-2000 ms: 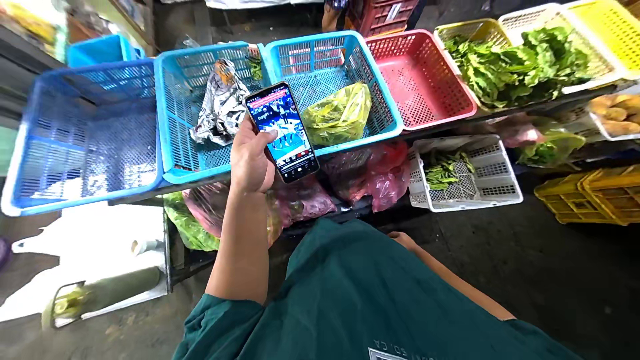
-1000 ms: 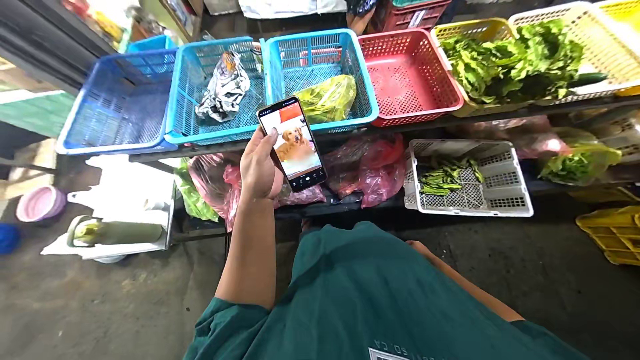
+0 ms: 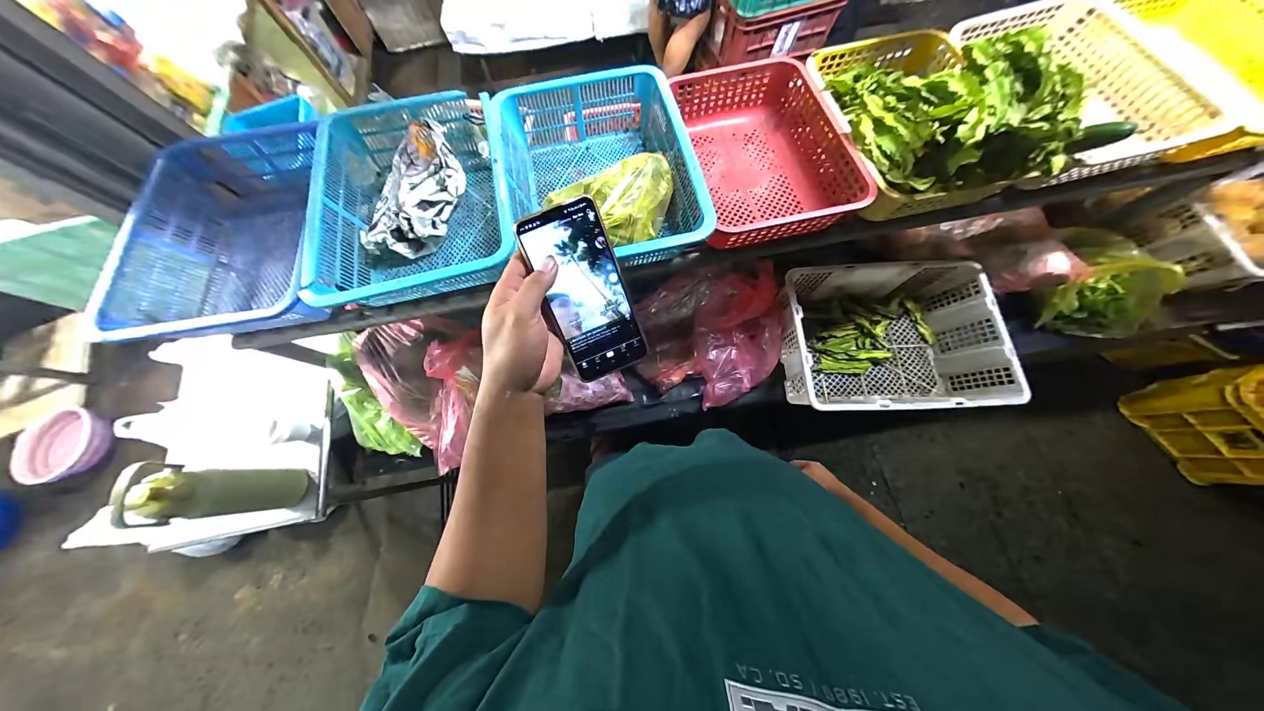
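My left hand (image 3: 523, 326) holds a smartphone (image 3: 581, 286) upright in front of the baskets, its thumb over the left part of the lit screen. Just behind the phone is a light blue plastic basket (image 3: 602, 94) with a yellow-green plastic bag (image 3: 622, 197) in it. To its left, another blue basket (image 3: 326, 207) holds a crumpled black-and-white bag (image 3: 420, 193). My right hand (image 3: 815, 474) shows only in part beyond the green shirt, low and near my body; its fingers are mostly hidden, and whether it holds anything does not show.
A red basket (image 3: 770, 148) and a yellow one with leafy greens (image 3: 958, 109) stand along the shelf. Below are pink plastic bags (image 3: 736, 336) and a white crate (image 3: 908, 395) with green pods. Yellow crates (image 3: 1200, 425) are at right; a green bottle (image 3: 237, 492) lies on a low table at left.
The picture on the phone screen has changed from a dog to another scene. The left thumb has moved onto the screen from its left edge.
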